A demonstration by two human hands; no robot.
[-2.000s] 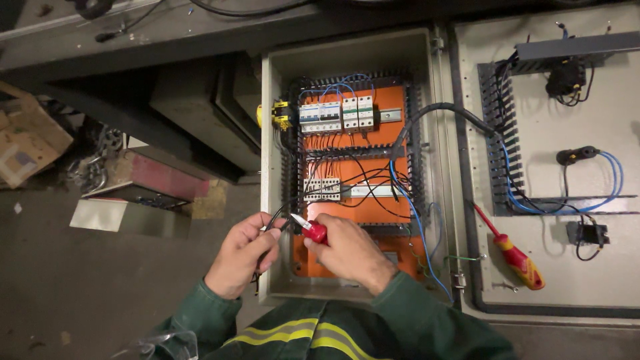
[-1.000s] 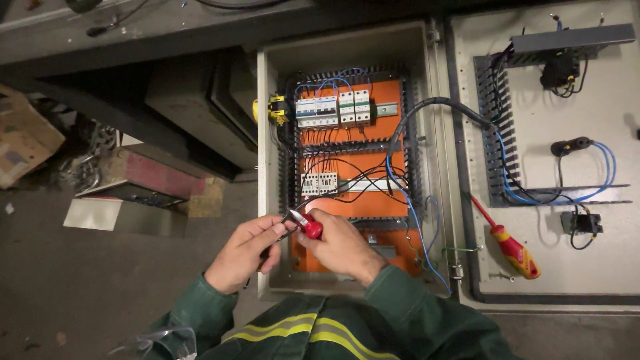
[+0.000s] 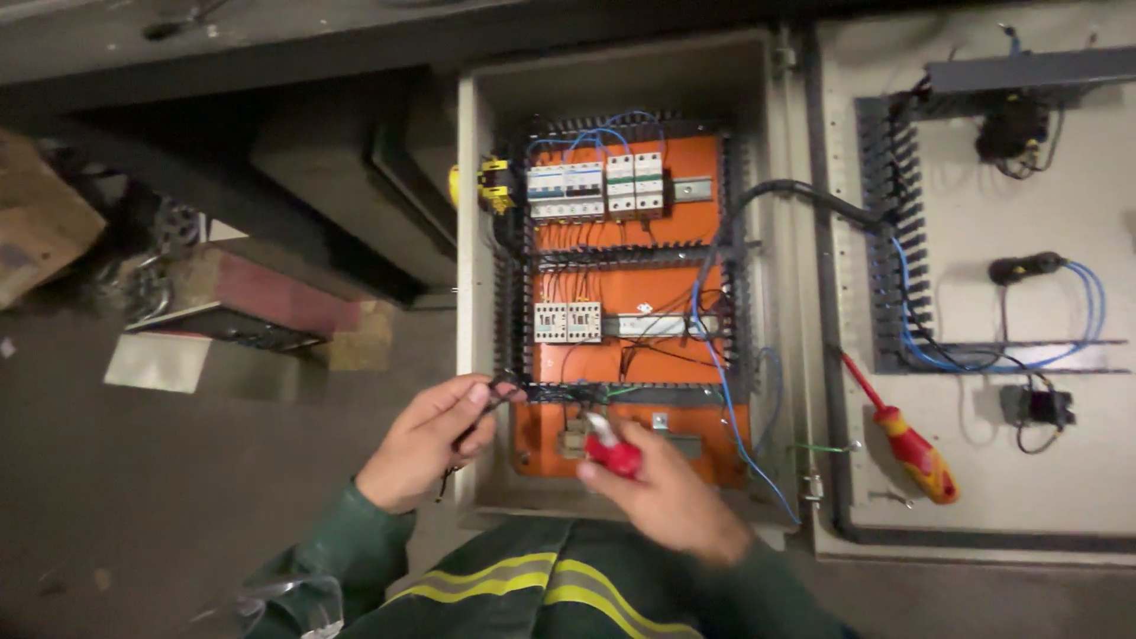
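My left hand [image 3: 435,435] pinches a bundle of black wires [image 3: 484,410] at the lower left wall of an open electrical enclosure [image 3: 466,266]. My right hand [image 3: 661,488] grips a red-handled tool [image 3: 614,451] with a short pale metal tip, its exact kind blurred, over the lower orange mounting plate. A gap separates the tool from the wires. Inside the enclosure, circuit breakers [image 3: 566,188] sit on the upper rail and two contactors [image 3: 568,321] on the middle one. Black wires hang across the middle rail, and a blue wire [image 3: 729,399] runs down at the right.
The enclosure door [image 3: 958,293] lies open at the right, bearing wired components and a red and yellow screwdriver [image 3: 910,444]. A yellow and black switch part [image 3: 497,185] sits on the left wall. Safety glasses [image 3: 297,603] show at the lower left. Cardboard [image 3: 40,222] and boxes are farther left.
My right hand and its red tool have moved away from my left hand; before, the tool's tip was at the wires in my left fingers. The left hand still holds the wires.
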